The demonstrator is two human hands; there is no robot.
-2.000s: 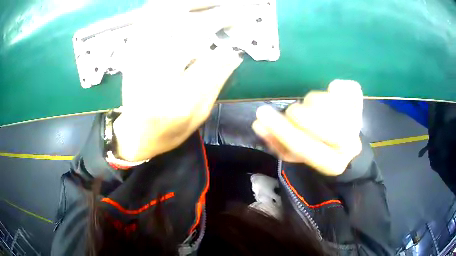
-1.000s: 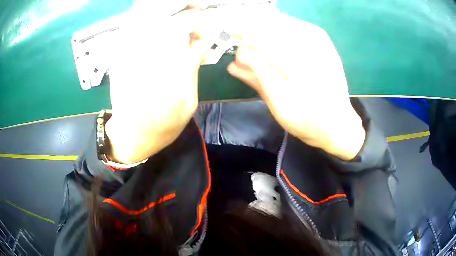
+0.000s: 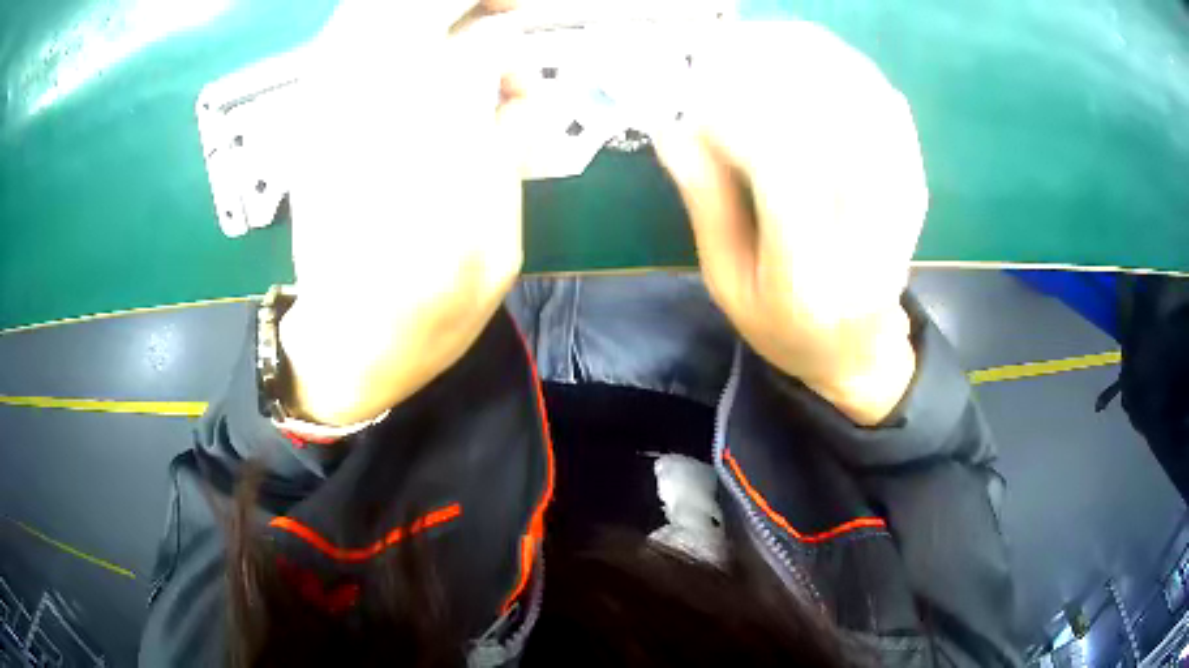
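Observation:
A pale, overexposed perforated metal plate point(image 3: 561, 141) lies on the green bench top, its notched edge towards me and small dark holes showing. My left hand point(image 3: 404, 222), with a bracelet at the wrist, lies over the plate's left-middle part and grips it; the fingertips are washed out by glare. My right hand point(image 3: 808, 196) is over the plate's right end, thumb and fingers at the notched edge. Whether it pinches a small piece is hidden by glare.
The glossy green bench top point(image 3: 1043, 157) has a thin pale-brown front edge. Below it are the grey floor with yellow lines point(image 3: 1043, 369), a dark shape with blue cloth point(image 3: 1076, 298) at the right, and my dark jacket with orange-red piping.
My right hand rose from in front of the bench edge to the plate, then shifted slightly right along it, uncovering more of the notched edge. My left hand stays on the plate.

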